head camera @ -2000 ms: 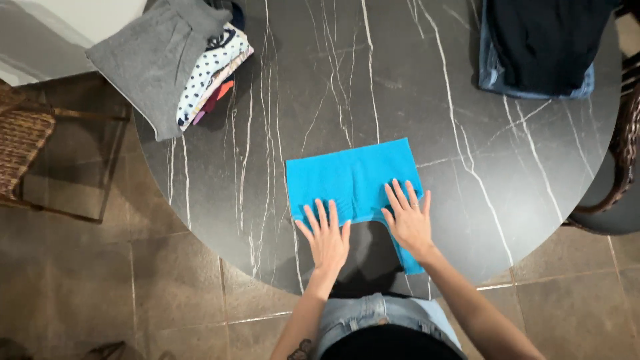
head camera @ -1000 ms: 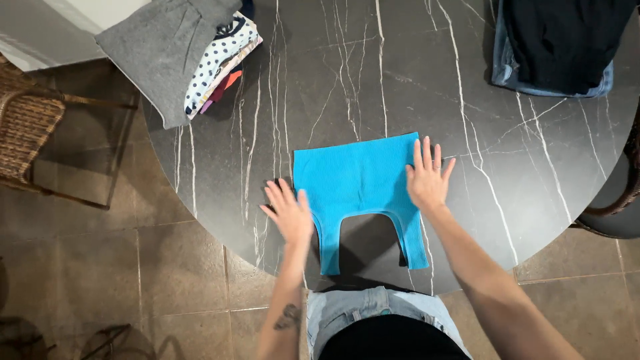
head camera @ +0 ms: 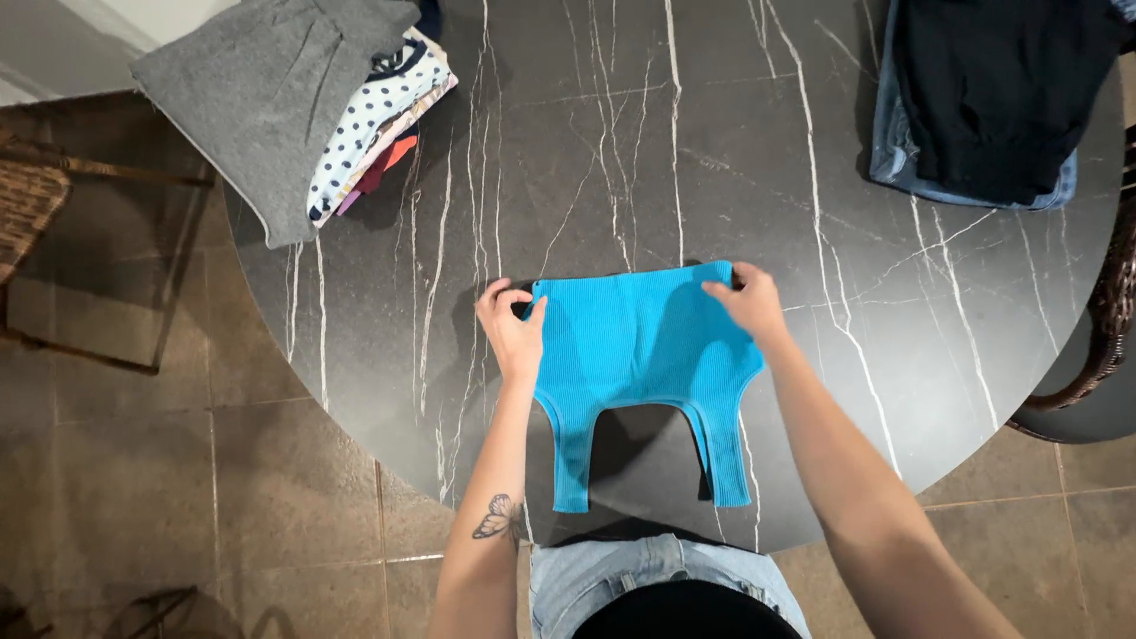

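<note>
A bright blue ribbed crop top (head camera: 643, 346) lies flat on the dark, white-veined round table (head camera: 577, 204), its wide hem away from me and its two straps pointing toward my body. My left hand (head camera: 513, 328) is at the top's far left corner, with thumb and fingers curled around the edge. At the far right corner, my right hand (head camera: 747, 297) pinches the fabric between thumb and fingers. Both hands touch only this garment.
At the far left of the table is a stack of folded clothes, a grey garment (head camera: 257, 98) over a polka-dot one (head camera: 373, 115). Black clothing (head camera: 994, 98) lies on blue denim (head camera: 887, 151) at the far right. Chairs stand on both sides, one of wicker (head camera: 31, 213).
Both hands have moved from the sides of the blue top to its far corners and now hold them. Two seconds ago they were spread flat on its lower part.
</note>
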